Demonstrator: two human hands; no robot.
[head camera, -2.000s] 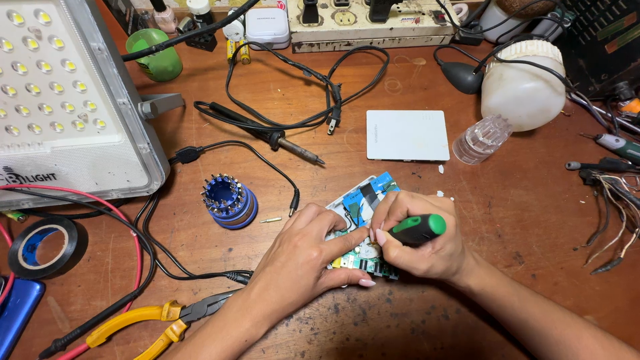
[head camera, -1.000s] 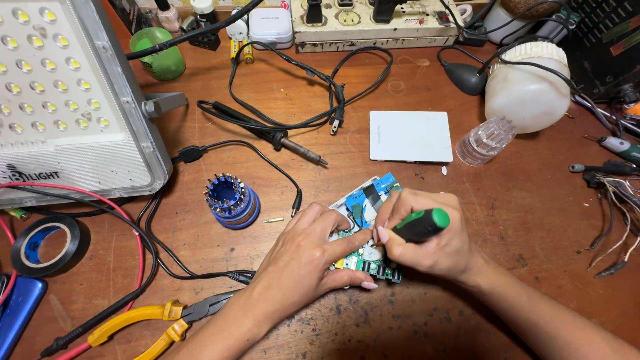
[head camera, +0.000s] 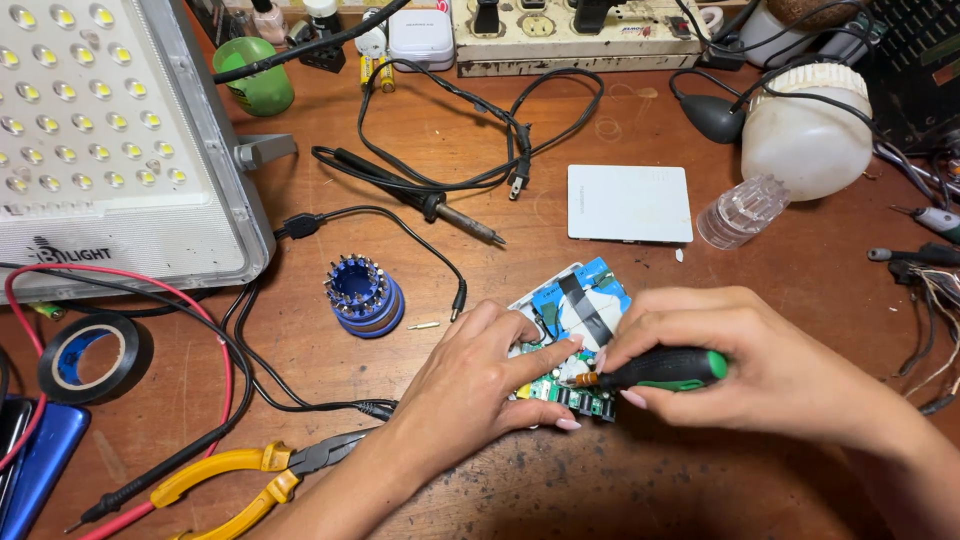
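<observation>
With its fingers spread over the left side of a green circuit board (head camera: 553, 390), my left hand (head camera: 480, 367) presses the board and its casing to the wooden table. My right hand (head camera: 697, 360) grips a black and green screwdriver (head camera: 660, 369), which lies at a low slant with its copper-coloured shaft over the board. Its tip is at whitish material on the board, partly hidden. A blue-wrapped battery pack (head camera: 592, 292) crossed by black tape sits beyond the board. A white plastic cover (head camera: 628, 202) lies apart behind it. Left of my left hand is a loose screwdriver bit (head camera: 423, 325).
A blue bit holder (head camera: 367, 304), a soldering iron (head camera: 457, 217) and yellow-handled pliers (head camera: 281, 465) lie to the left. Black tape (head camera: 94, 358) and an LED floodlight (head camera: 112, 150) are further left. A clear plastic bit cup (head camera: 742, 210) and bulb (head camera: 806, 131) stand back right.
The screwdriver in my right hand has tipped from a steeper angle to nearly flat, its handle now pointing right. My left hand stays on the board.
</observation>
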